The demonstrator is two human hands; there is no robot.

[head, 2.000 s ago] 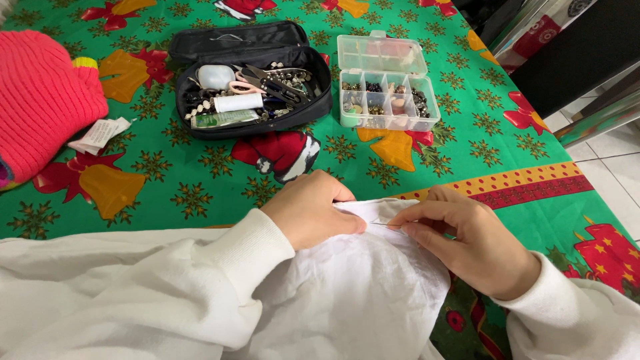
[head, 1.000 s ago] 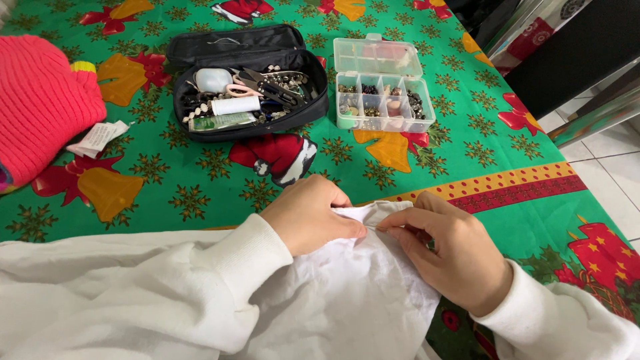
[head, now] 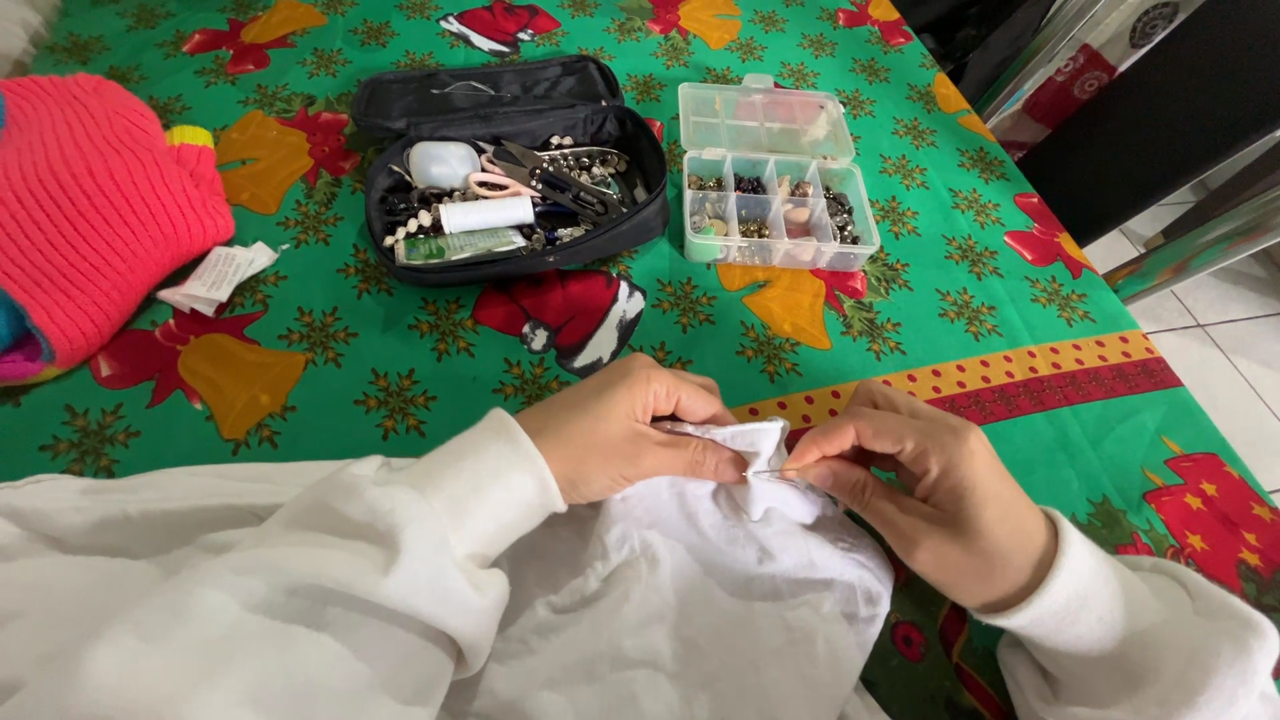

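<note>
White fabric [head: 700, 600] lies across the near side of the table, its upper edge bunched up between my hands. My left hand [head: 635, 430] pinches that folded edge between thumb and fingers. Just to its right, my right hand [head: 915, 490] grips a thin sewing needle [head: 775, 471] between thumb and index finger. The needle's tip points left and meets the cloth beside my left thumb. Whether a thread runs from it cannot be made out.
Beyond my hands stands an open black zip case [head: 520, 270] holding a white thread spool [head: 487, 213], thread snips [head: 560, 182] and beads. Right of it is an open clear plastic compartment box [head: 780, 255]. A pink knitted item [head: 100, 210] lies left on the Christmas tablecloth [head: 370, 400].
The bunched edge of the cloth has shifted its folds between my fingers. The needle, hardly visible one second ago, now shows plainly between my right fingertips and the cloth.
</note>
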